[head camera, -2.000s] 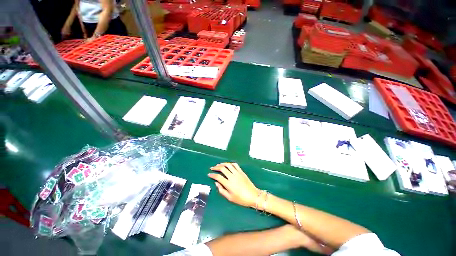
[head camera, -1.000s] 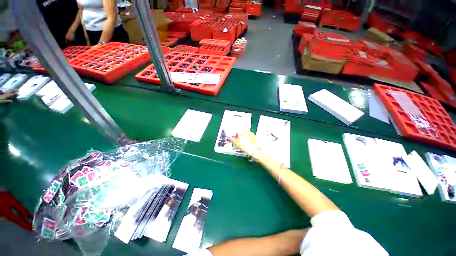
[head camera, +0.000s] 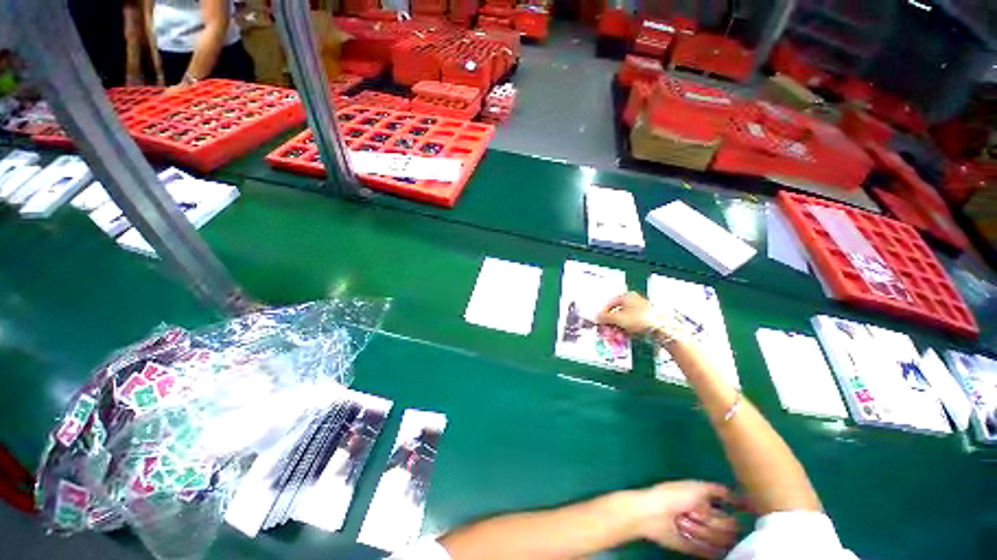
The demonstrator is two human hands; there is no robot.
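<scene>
My right hand (head camera: 629, 316) reaches over a printed white box (head camera: 590, 287) on the green belt, fingertips together at its face. A small pink-and-green packet (head camera: 620, 346) shows just below the fingers; I cannot tell if they grip it. My left hand (head camera: 694, 516) is low at the right, fingers curled, contents unclear. Another printed box (head camera: 683, 295) lies partly under my right wrist. A plain white box (head camera: 504, 295) lies to the left. A clear bag (head camera: 164, 427) of pink and green packets lies beside fanned printed cards (head camera: 317, 459); one card (head camera: 405, 476) lies apart.
More white boxes lie at the right (head camera: 886, 372) and far left (head camera: 180, 208). Two white box stacks (head camera: 613, 218) sit on the far ledge, between red trays (head camera: 405, 148). A metal upright (head camera: 142, 175) stands at the left. A person's arm (head camera: 208, 44) shows behind.
The belt boxes have moved right. My right hand has moved from near the cards to the printed box and followed it right. My left hand, earlier hidden behind my right arm, now shows.
</scene>
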